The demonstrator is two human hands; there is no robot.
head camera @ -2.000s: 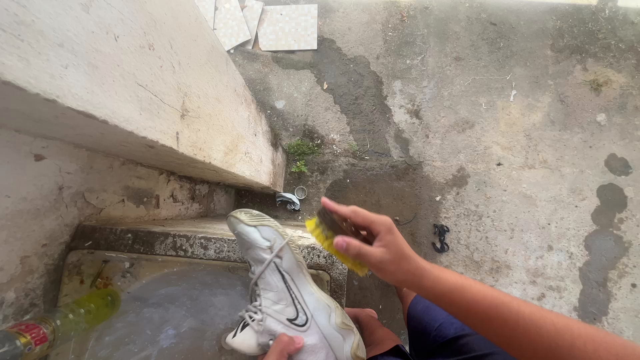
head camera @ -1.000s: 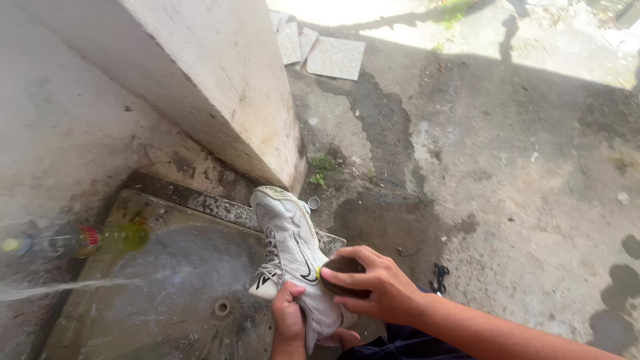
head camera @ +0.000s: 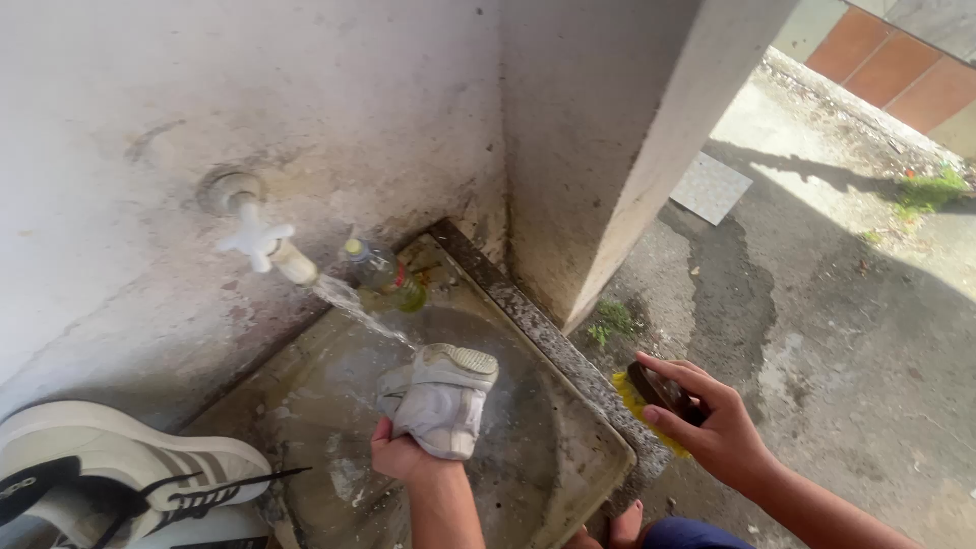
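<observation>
A white sneaker [head camera: 446,404] rests in my left hand [head camera: 415,461], held over the basin of a stone sink [head camera: 526,473]. Water runs from a white plastic tap [head camera: 263,244] on the wall and reaches the far end of the shoe. To the right, beyond the sink's speckled rim, my right hand [head camera: 709,427] grips a scrub brush [head camera: 665,396] with a dark back and yellow bristles, apart from the shoe. A plastic bottle [head camera: 389,278] holding yellow-green liquid stands at the basin's back edge.
A second sneaker [head camera: 130,473], white with grey stripes and black laces, lies at the lower left. A wall pillar [head camera: 610,152] rises behind the sink's right side. On the concrete floor are a loose tile [head camera: 711,188] and a small green plant [head camera: 612,320].
The view has swung left, bringing the tap into sight. The sneaker has moved over the basin into the running water. My right hand, with the brush, has come away from the shoe.
</observation>
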